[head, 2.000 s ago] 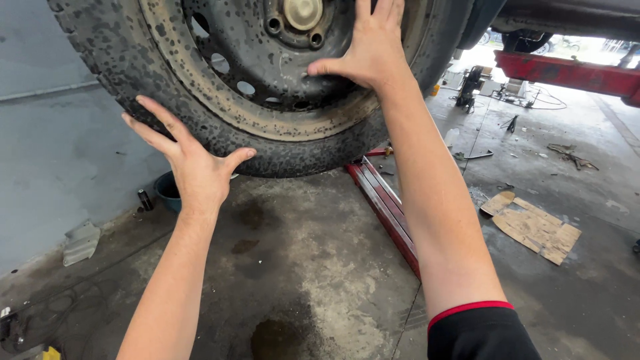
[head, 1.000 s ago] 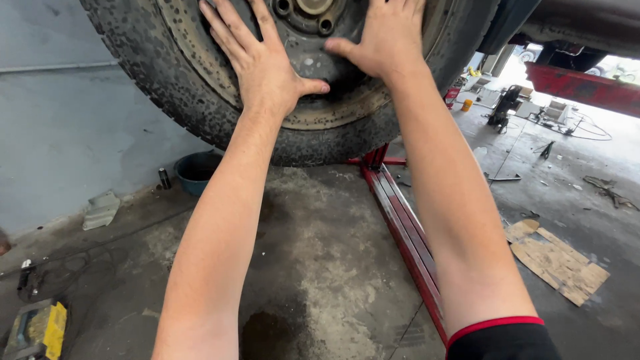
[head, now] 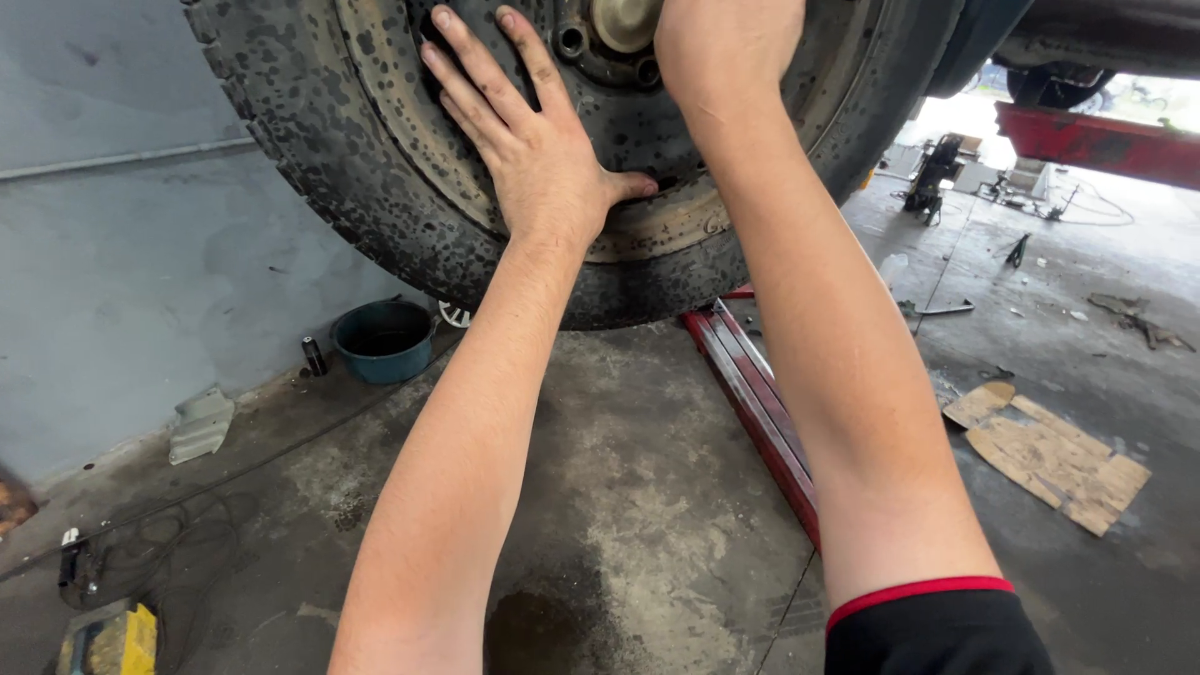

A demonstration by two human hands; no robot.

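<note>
A raised car wheel with a worn black tyre (head: 319, 159) and a spotted steel rim (head: 647, 230) fills the top of the view. My left hand (head: 544, 155) lies on the rim's face with its fingers spread, left of and below the hub cap (head: 625, 21). Beside the hub, on the right, is my right hand (head: 731, 47); its fingers run out of sight at the top edge, so what they touch is hidden. Several bolt holes (head: 571, 39) show around the hub.
Below the wheel a red metal lift arm (head: 750, 412) runs along the floor. A blue tub (head: 382, 342) stands by the wall on the left. Torn cardboard (head: 1059, 459) lies at right, a yellow case (head: 111, 642) and cables at lower left. A red beam (head: 1097, 141) crosses the upper right.
My left hand has moved from beside the tyre's lower left onto the rim's face. My right hand has shifted upward, and its fingers, partly in view before, are now out of frame.
</note>
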